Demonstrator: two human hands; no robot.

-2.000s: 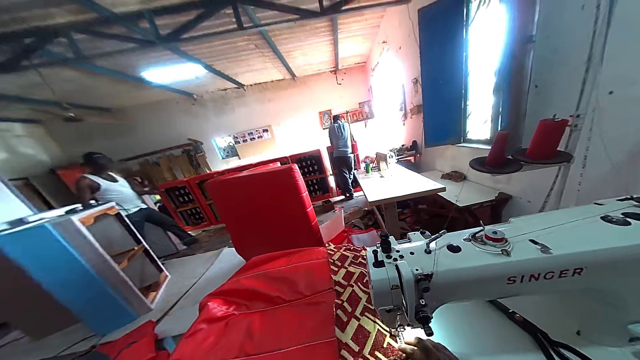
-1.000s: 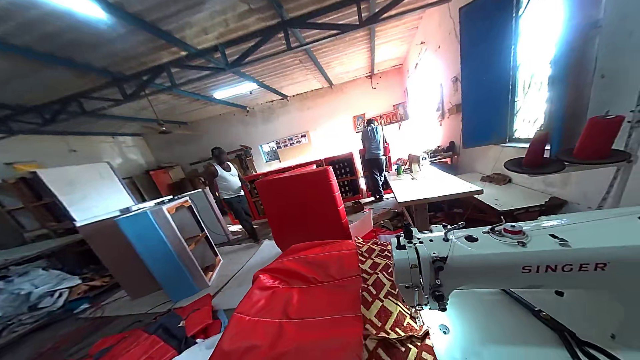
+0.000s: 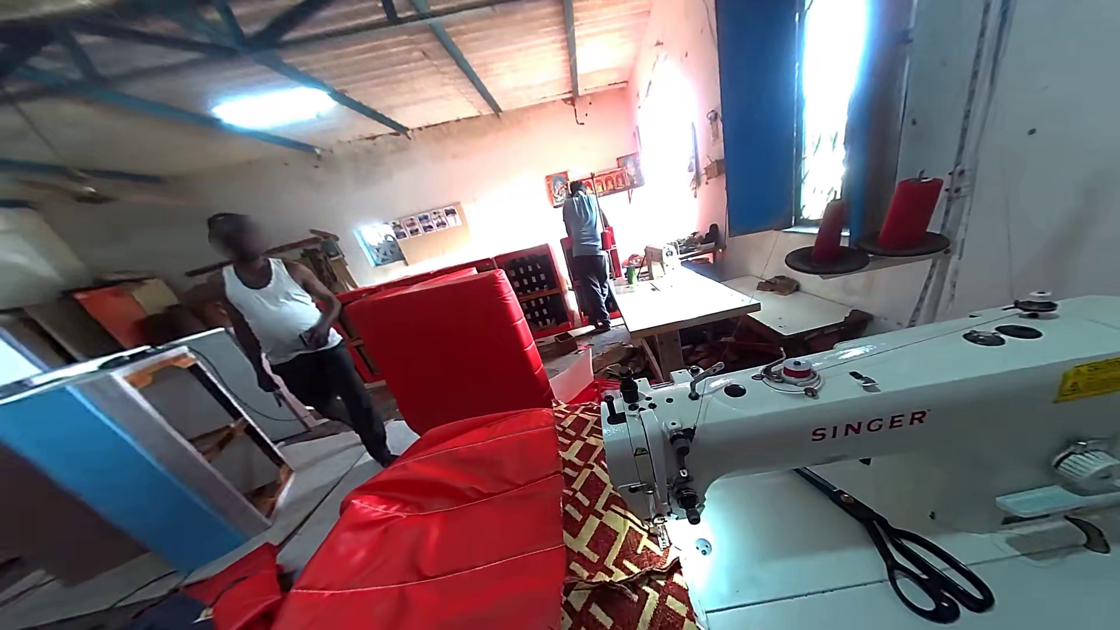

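Neither my left hand nor my right hand shows in the head view. A white Singer sewing machine (image 3: 840, 429) stands at the right, its needle area lit by a lamp. Patterned red and cream fabric (image 3: 604, 499) lies at the presser foot (image 3: 661, 532). Joined to or against its left side is red stitched leatherette (image 3: 455, 516), spread toward the bottom edge. Black-handled scissors (image 3: 901, 547) rest on the machine bed, under the arm. Red thread cones (image 3: 910, 214) stand on round holders behind the machine, and a small bobbin (image 3: 797, 371) sits on its top.
A red padded seat piece (image 3: 451, 350) stands beyond the leatherette. A blue and grey cabinet frame (image 3: 166, 446) is at the left. One person (image 3: 284, 315) in a white vest stands behind it; another person (image 3: 586, 245) stands by the far wall, near a white table (image 3: 682, 302).
Fingers seen near the needle two seconds ago are out of view. The person in the vest, leaning at the left earlier, now stands upright and nearer. The view has swung about.
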